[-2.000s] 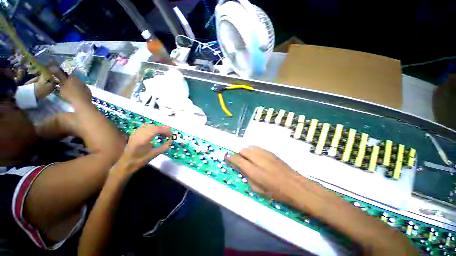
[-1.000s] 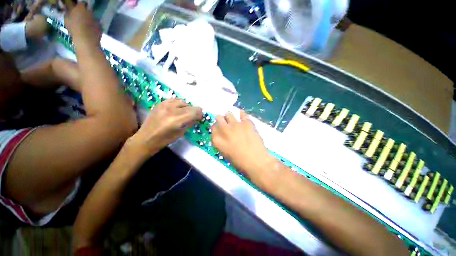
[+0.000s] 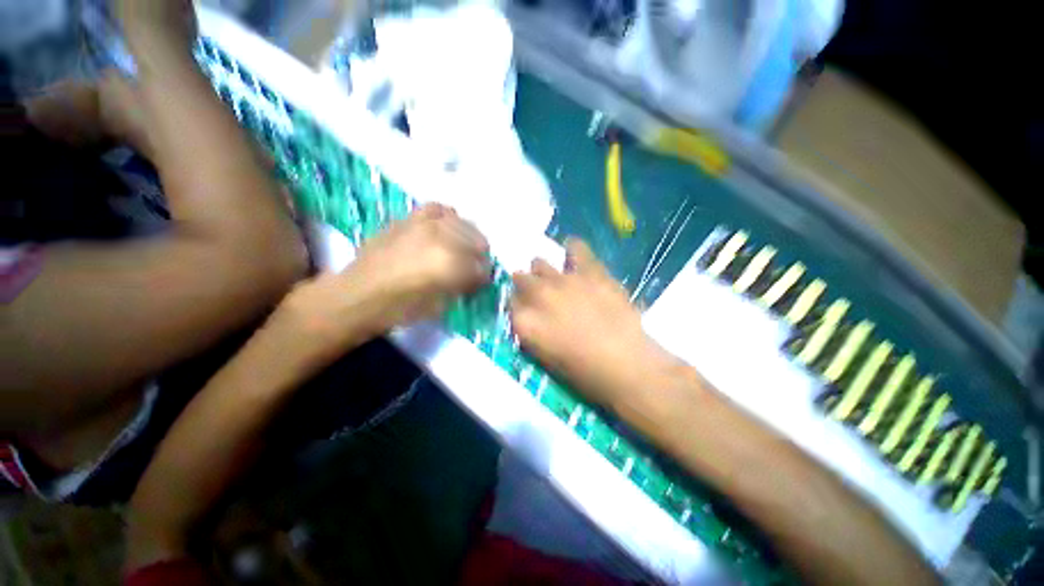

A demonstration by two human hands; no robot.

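Observation:
The long green circuit board (image 3: 590, 429), with small white and silver parts, runs from upper left to lower right on a pale rail. My left hand (image 3: 418, 266) is over the board with its fingers bent down; its fingertips are blurred. My right hand (image 3: 572, 309) is just right of it, over the board's far edge, fingers bent. Whether either hand holds a part cannot be seen. Rows of yellow-and-black components (image 3: 853, 355) stand on a white sheet (image 3: 744, 389) at the right.
Yellow-handled cutters (image 3: 619, 189) lie on the green mat beside thin tweezers (image 3: 664, 250). A white crumpled cloth (image 3: 452, 92) lies behind the board. A neighbour's arm (image 3: 229, 218) reaches over the board at left. A fan (image 3: 733, 46) and cardboard box (image 3: 904, 172) are behind the bench's raised edge.
Both hands came together over the board from their wider spacing two seconds ago. The left hand moved right. The camera view has shifted and the picture is more blurred.

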